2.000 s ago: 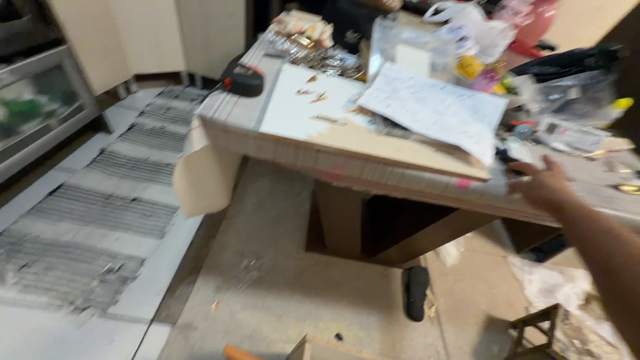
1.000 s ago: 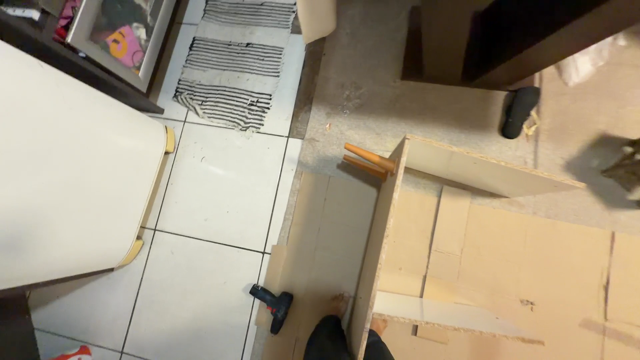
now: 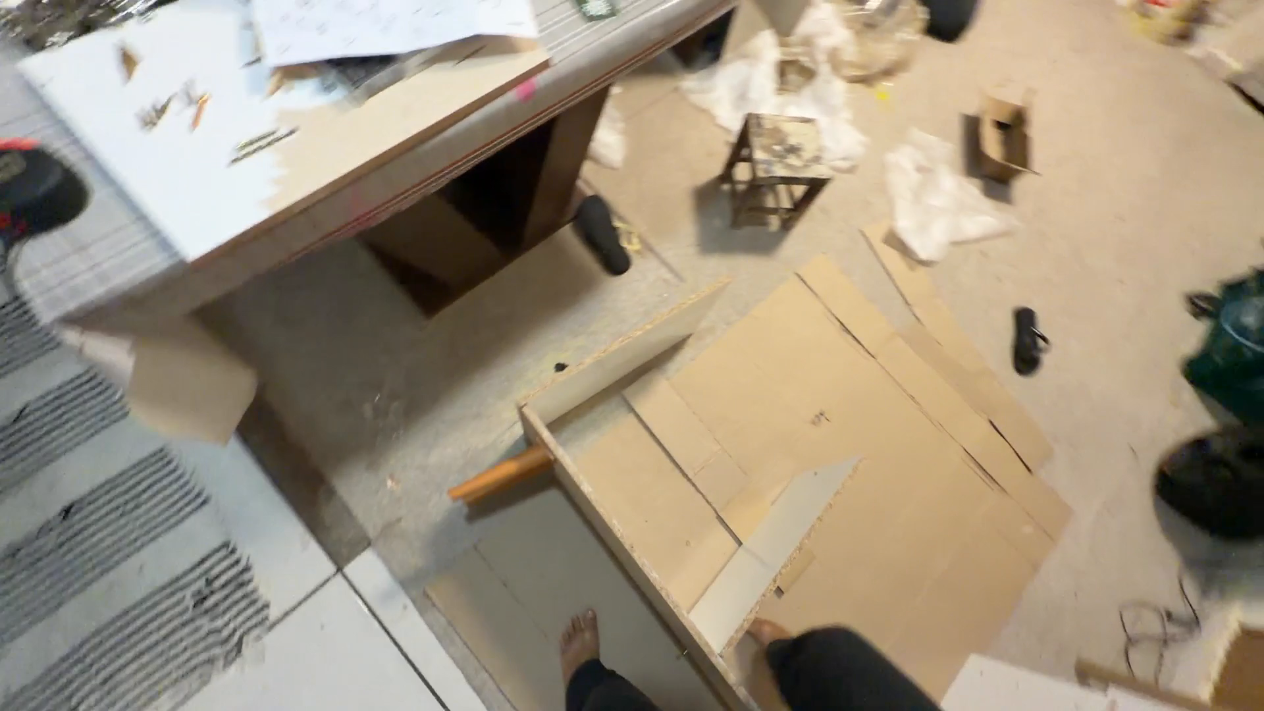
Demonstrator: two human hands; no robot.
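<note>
Neither my left hand nor my right hand shows in the head view. Below me a particleboard furniture frame (image 3: 617, 543) stands on flattened cardboard (image 3: 889, 513), with a wooden leg (image 3: 502, 474) sticking out on its left. Two boards extend from its long panel: a far one (image 3: 632, 346) and a nearer one (image 3: 780, 553). My bare feet are on either side of the long panel. At the upper left, a covered table (image 3: 444, 158) holds a white-faced board (image 3: 148, 128), sheets of paper (image 3: 385, 25), small loose hardware (image 3: 262, 145) and a black and red tape measure (image 3: 39, 188).
A small stained stool (image 3: 780, 163), an open cardboard box (image 3: 1004, 138), white plastic sheeting (image 3: 933, 197) and black footwear (image 3: 602, 235) lie about the floor. A striped rug (image 3: 128, 553) is at left. A green item (image 3: 1229, 346) and a round black object (image 3: 1215, 484) are at right.
The view has swung widely. The right hand seen at the table's edge two seconds ago is out of view. The black cordless tool on the floor one second ago is also out of view.
</note>
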